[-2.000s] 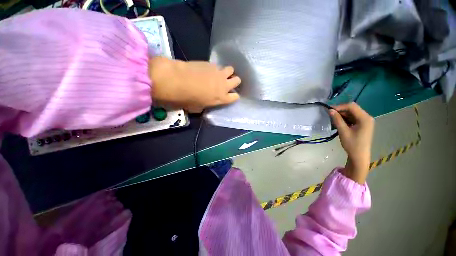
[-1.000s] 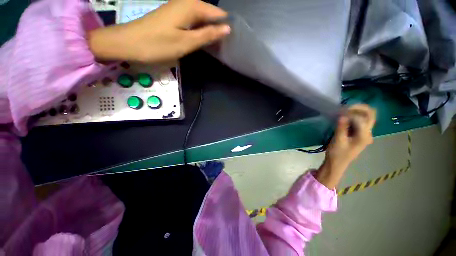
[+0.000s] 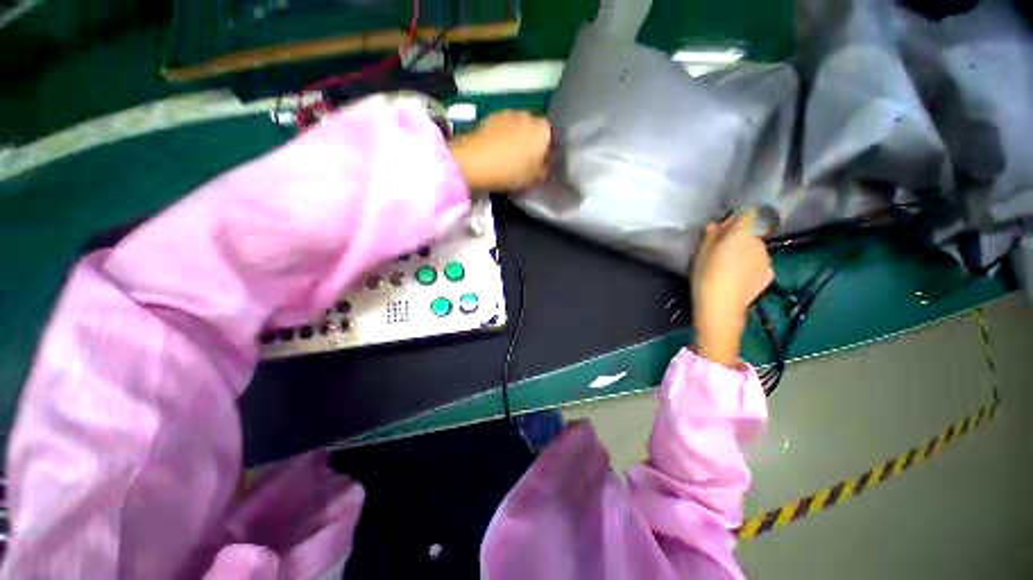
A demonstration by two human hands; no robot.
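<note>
A grey bag is held between my two hands above the right part of the black mat, its surface creased and bulging. My left hand grips its left edge. My right hand grips its lower right edge. Whatever is inside the bag is hidden. Black cables hang just right of my right hand over the bench edge. The white test box with green buttons lies left of the bag, partly hidden under my left sleeve.
More grey bags lie heaped at the right with black cables under them. A black cord runs down over the front edge of the black mat. Red leads and a wooden-edged board are behind the test box. Yellow-black tape marks the floor.
The bag was flat and smooth; it is now creased and bulging. My left hand has moved up with its edge. The view has shifted, showing more of the bench behind.
</note>
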